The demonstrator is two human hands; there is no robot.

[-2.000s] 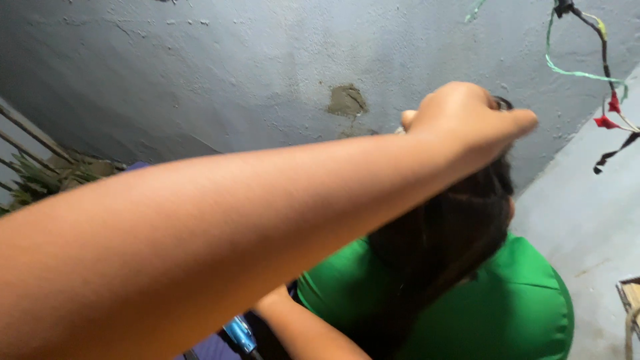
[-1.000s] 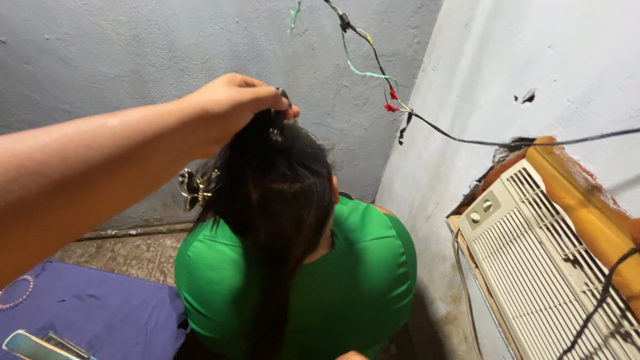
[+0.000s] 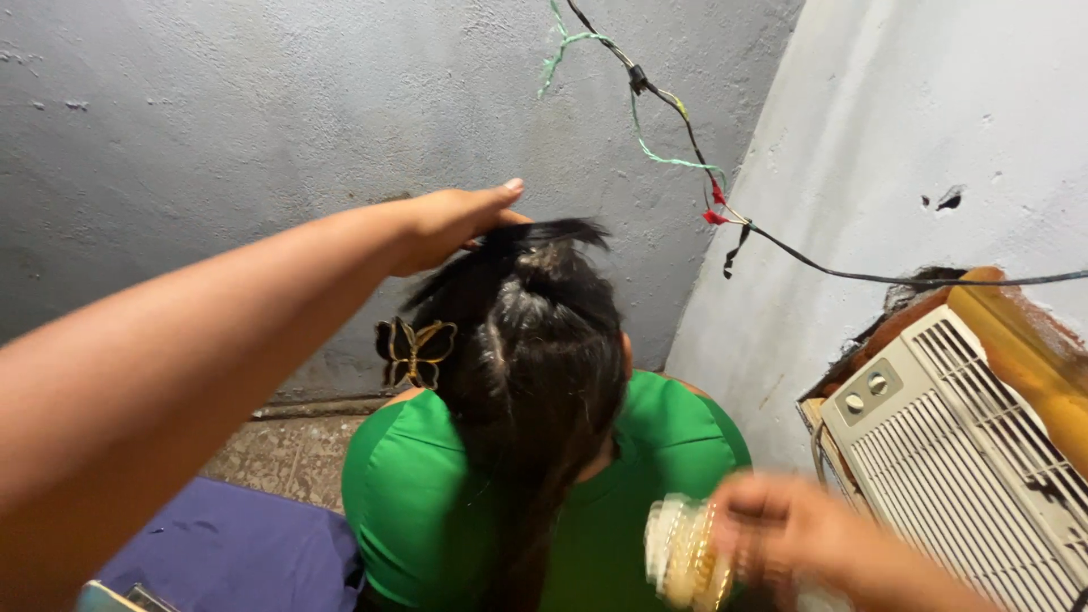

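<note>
A person in a green shirt [image 3: 425, 501] sits with their back to me, dark hair [image 3: 544, 340] hanging down behind. My left hand [image 3: 463, 225] rests at the top of the head against a lifted section of hair, its thumb raised; whether the fingers grip the hair cannot be told. A black butterfly hair clip with gold edges [image 3: 415, 350] sits at the left side of the hair. My right hand [image 3: 765, 535], blurred, is low at the right, holding a round stack of white and gold bands [image 3: 688, 548] near the person's shoulder.
A window air conditioner [image 3: 952, 459] is set in the right wall. A black cable with bare wires and red tape [image 3: 716, 204] hangs across the upper right. Purple cloth [image 3: 229, 544] lies at the lower left, with a partly visible item on it. A grey wall [image 3: 255, 127] stands in front.
My right hand has come into fuller view at the lower right with the stack of bands. My left thumb is now raised, and the dark item seen at that hand earlier no longer shows.
</note>
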